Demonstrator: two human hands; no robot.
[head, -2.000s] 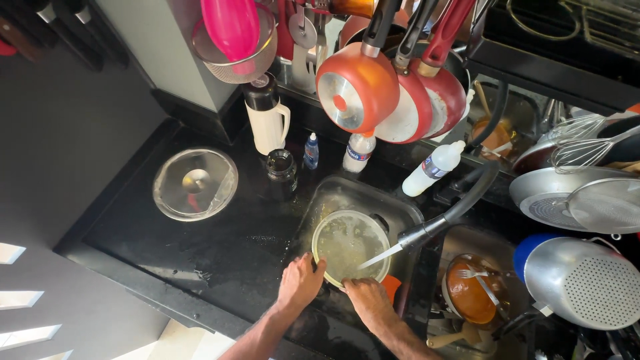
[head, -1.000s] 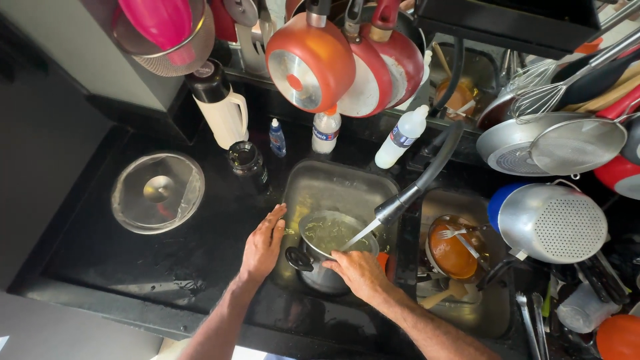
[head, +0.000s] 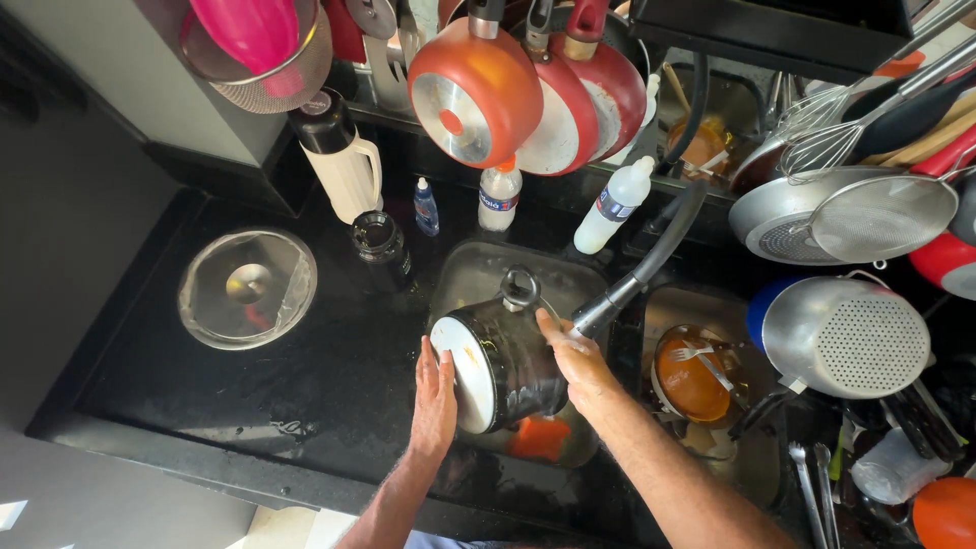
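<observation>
A dark cooking pot (head: 518, 354) lies tipped on its side over the left sink basin (head: 457, 274), its pale base facing left and a loop handle on top. My left hand (head: 436, 400) rests flat against the base, fingers extended. At the rim side, my right hand (head: 576, 358) supports the pot, thumb raised; its fingers are partly hidden. The flexible faucet's spout (head: 610, 301) reaches down beside my right hand. An orange item (head: 540, 437) lies in the basin below the pot.
A steel lid (head: 248, 290) lies on the black counter at left. Behind the basin stand a thermos (head: 343, 164), a dark jar (head: 381, 244) and bottles. Orange-red pans (head: 476, 91) hang above. The right basin holds an orange-brown bowl (head: 690, 381) with forks.
The pot stood upright with cloudy liquid inside; it is now tipped on its side, base to the left. My left hand has gone from beside the pot to its base.
</observation>
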